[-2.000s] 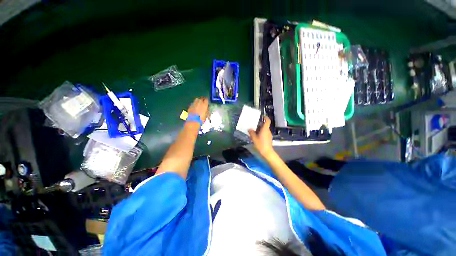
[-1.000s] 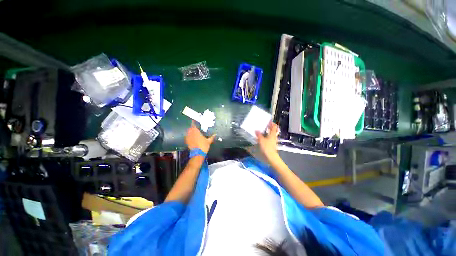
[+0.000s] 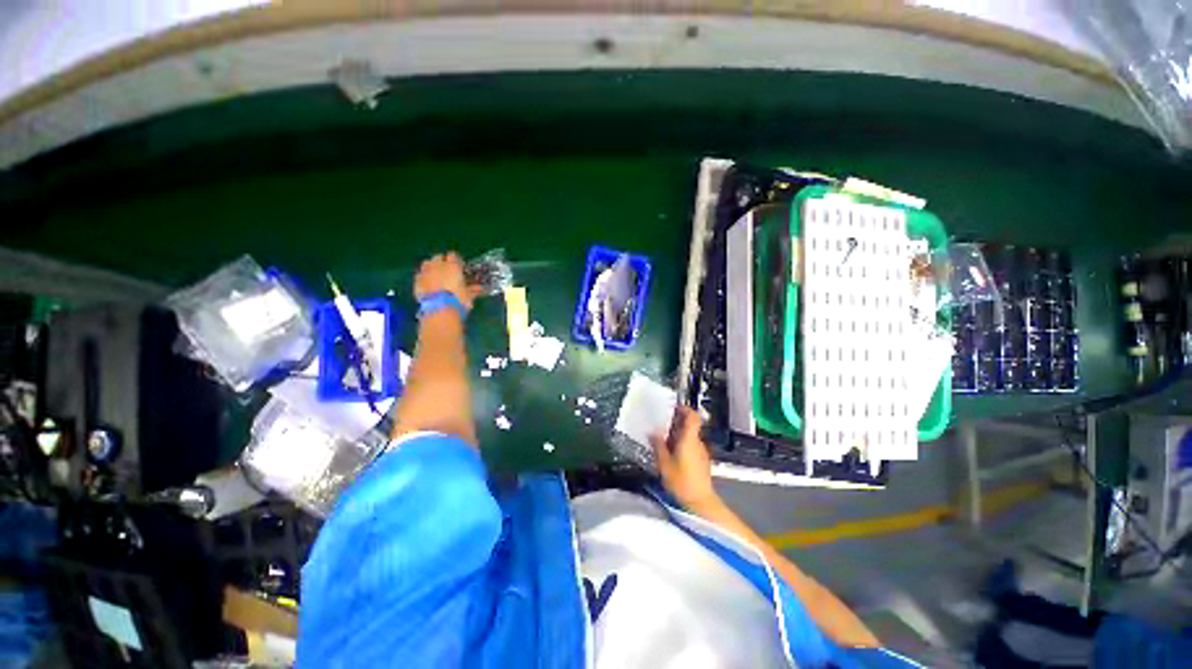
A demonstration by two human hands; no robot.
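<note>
My left hand [image 3: 445, 277] reaches forward over the green bench, at the left end of a small clear bag with dark bits [image 3: 492, 271]; whether its fingers grip the bag cannot be told. My right hand [image 3: 682, 451] holds a clear plastic bag with a white label [image 3: 643, 405] by its right side, near the bench's front edge. White scraps [image 3: 540, 348] and a pale yellow strip [image 3: 518, 314] lie between my hands. A small blue bin [image 3: 612, 299] with small pieces stands beyond them.
At right, a green basket [image 3: 944, 409] with a white dotted sheet [image 3: 856, 327] sits on black trays, beside a black compartment tray [image 3: 1017, 318]. At left are another blue bin [image 3: 357, 350] and clear bags [image 3: 242, 322]. A raised shelf edge [image 3: 588, 50] runs along the back.
My left hand has moved from the white scraps forward to the small clear bag. My right hand still holds the labelled bag. The view has shifted, showing the shelf edge.
</note>
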